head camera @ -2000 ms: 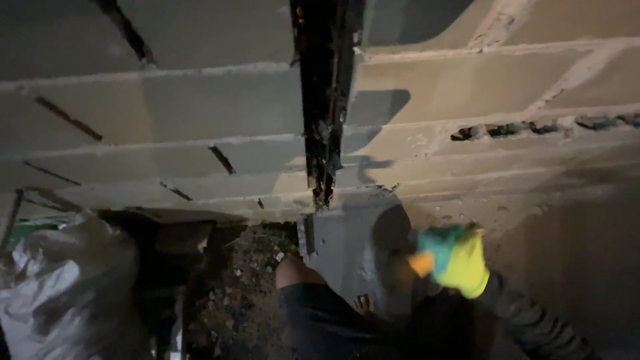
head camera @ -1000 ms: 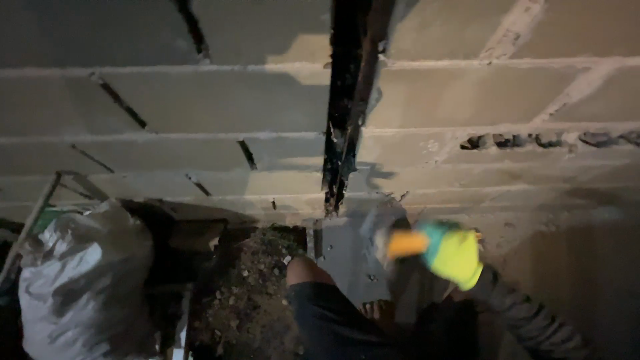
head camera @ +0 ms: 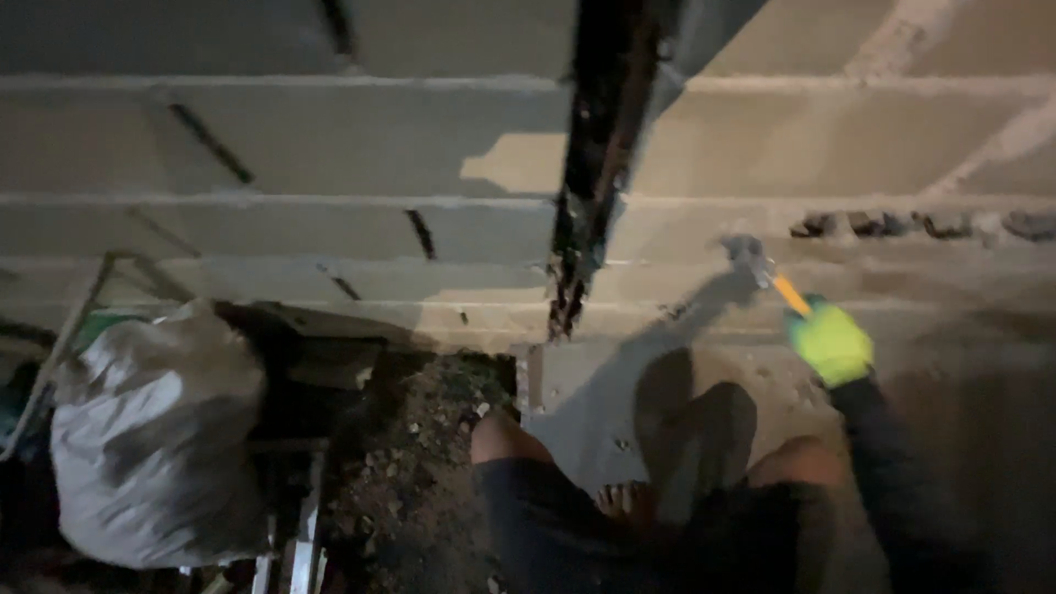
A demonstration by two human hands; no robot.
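Note:
My right hand [head camera: 829, 338], in a yellow-green glove, is shut on the yellow handle of a hammer [head camera: 790, 294] at the right of the view. The hammer's blurred metal head points up and left, in front of the block wall [head camera: 701, 157]. Right of the head, a row of broken-out hollows [head camera: 924, 224] runs along the wall. A dark vertical gap [head camera: 606, 124] with rough edges splits the wall left of the hammer. My left hand is not in view.
A full whitish sack [head camera: 157, 437] stands at the left beside metal bars [head camera: 307, 520]. Soil with small stones [head camera: 412, 478] lies between the sack and my bent legs. A grey slab [head camera: 577, 412] lies below the gap. Shadows fall on the wall and slab.
My right hand has moved up and right relative to the wall with the hammer, whose head is now higher on the wall, nearer the broken hollows. My other knee has come into view.

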